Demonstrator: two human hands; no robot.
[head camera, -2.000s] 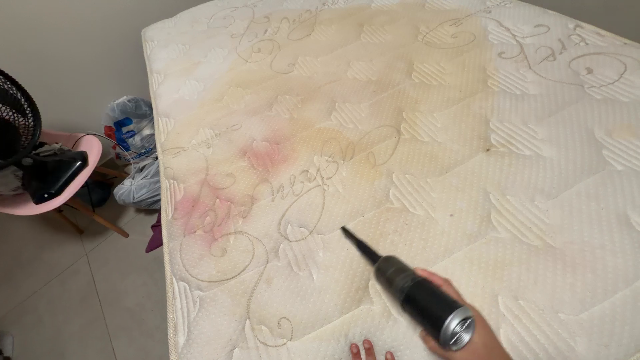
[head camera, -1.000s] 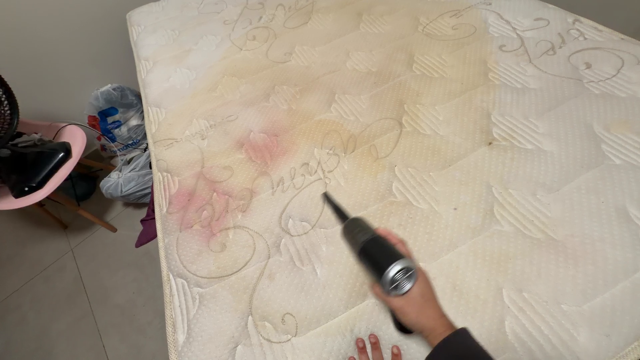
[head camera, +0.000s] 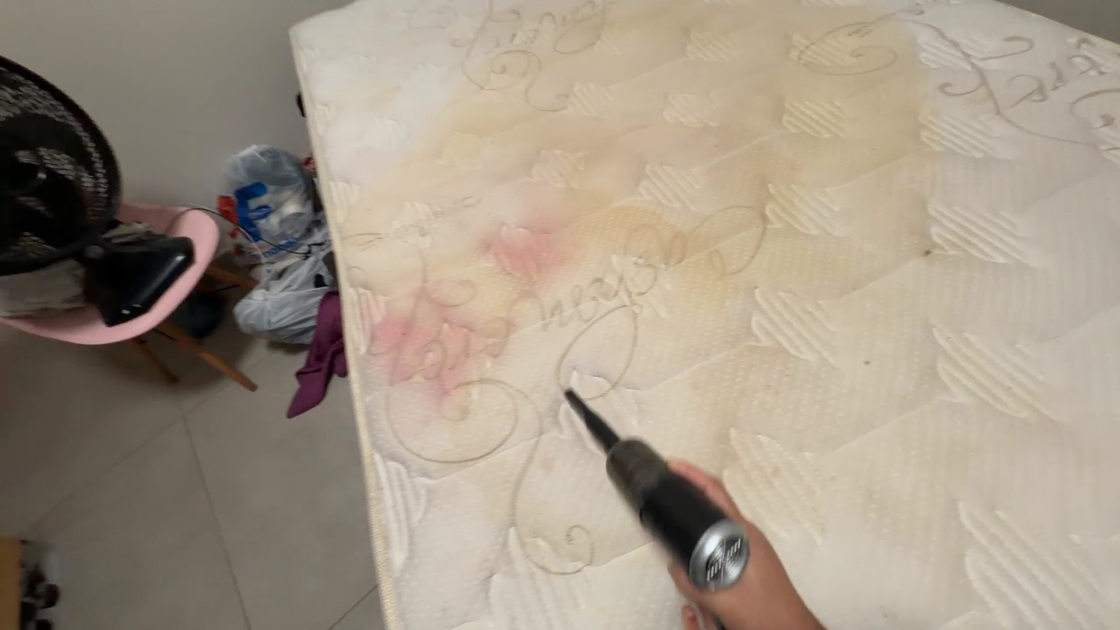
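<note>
My right hand (head camera: 739, 551) comes in from the lower right, closed around a black handheld vacuum or blower (head camera: 669, 503) with a round silver end. Its narrow nozzle points up and to the left, the tip over the quilted cream mattress (head camera: 840, 350); whether it touches the fabric I cannot tell. Pink stains (head camera: 437, 346) lie beyond the tip, near the left edge, and a wide yellowish stain spreads over the middle and far part. Brown stitched script and scrolls run across the cover. My left hand is not in view.
A black fan (head camera: 52, 166) rests on a pink chair (head camera: 188, 280) with wooden legs at the left. Filled plastic bags (head camera: 276, 206) and a purple cloth (head camera: 321, 359) sit between chair and mattress on the tiled floor (head camera: 280, 490). A wall rises behind.
The fingers of my left hand, spread on the mattress near the bottom edge in both earlier frames, have left the view. The tool's nozzle has moved toward the near side since one second ago.
</note>
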